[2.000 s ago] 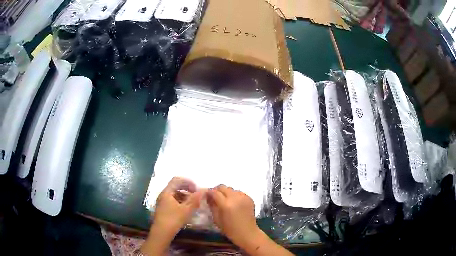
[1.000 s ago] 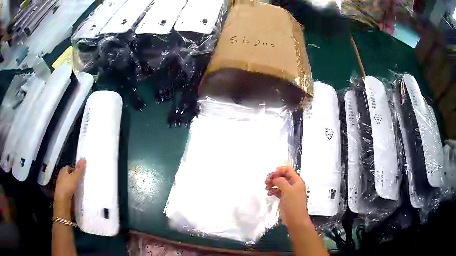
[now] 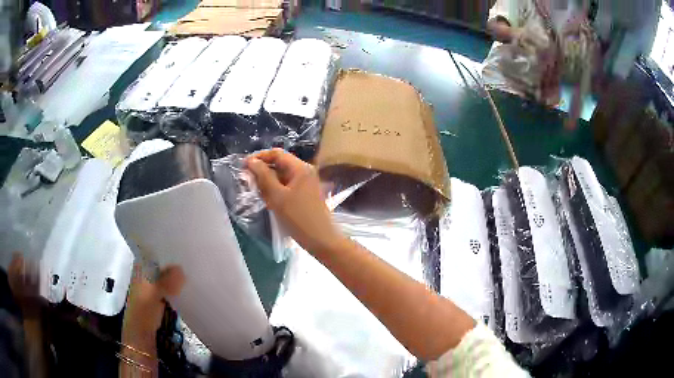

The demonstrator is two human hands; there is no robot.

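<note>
A white-and-black unit point(image 3: 203, 258) is lifted and tilted at left of centre, white face up, its black end at the top. My left hand point(image 3: 159, 284) holds it at its left side; the fingers are blurred. My right hand point(image 3: 284, 184) reaches across and pinches a clear poly bag point(image 3: 240, 188) beside the unit's black top end. A black cord point(image 3: 281, 347) shows at the unit's lower end. The stack of empty bags point(image 3: 332, 303) lies partly out of the brown carton point(image 3: 380, 125).
Bagged units point(image 3: 543, 244) stand in a row at right. Wrapped units point(image 3: 240, 77) with dark leads lie at upper left. Unbagged units point(image 3: 96, 247) and a yellow note point(image 3: 107, 140) are at left. Another person's hand point(image 3: 502, 29) shows at upper right, and another hand at the left edge.
My left hand has lifted and tilted the unit from beside the bag stack. My right hand has moved from the stack's right side up and left, with a clear bag now in it.
</note>
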